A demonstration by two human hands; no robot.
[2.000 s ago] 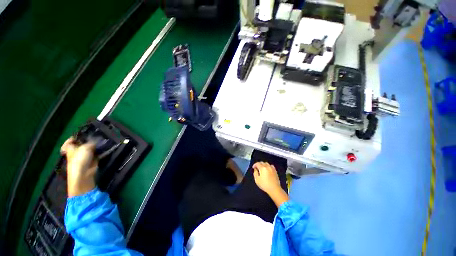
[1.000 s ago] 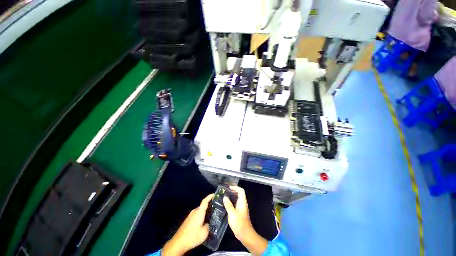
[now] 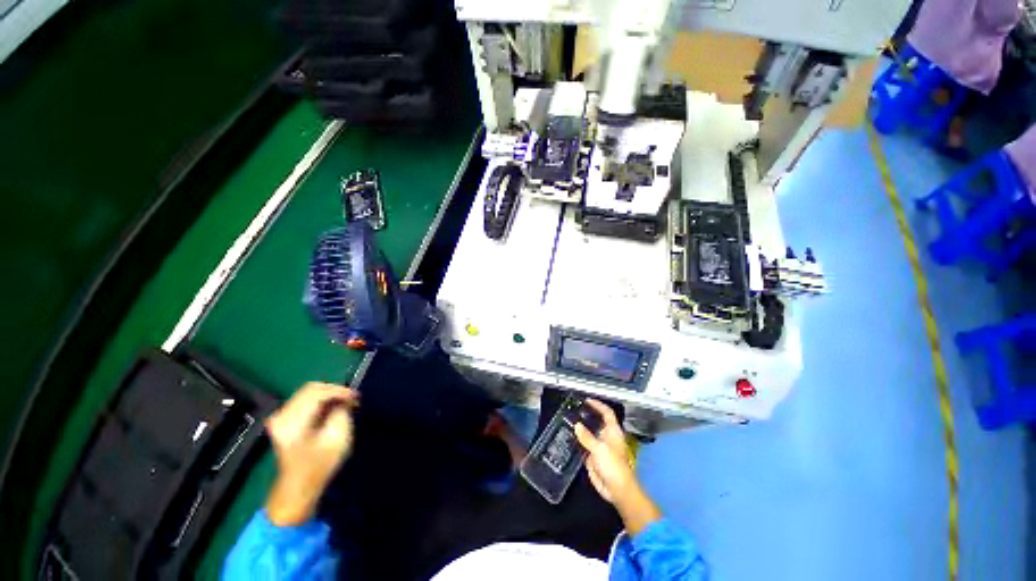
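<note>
My right hand (image 3: 611, 456) holds a part-built phone (image 3: 557, 452) by its upper right side, above my lap in front of the machine. The phone is tilted, with a dark upper part and a pale-printed battery showing. My left hand (image 3: 312, 434) is raised at the edge of the green bench, away from the phone. Its fingers are curled; whether they hold anything small cannot be told. A second part-built phone sits in the machine's right fixture (image 3: 716, 263), and another in the left fixture (image 3: 557, 150).
A black foam tray (image 3: 136, 454) lies on the green bench (image 3: 273, 306) at left. A blue fan (image 3: 350, 287) stands at the bench edge, with a part-built phone (image 3: 364, 202) behind it. Black stacked trays (image 3: 375, 68) are at the back. The white machine (image 3: 608, 284) has a touchscreen (image 3: 600, 356).
My left hand has let go of the phone and moved left towards the bench edge. My right hand has moved slightly right with the phone.
</note>
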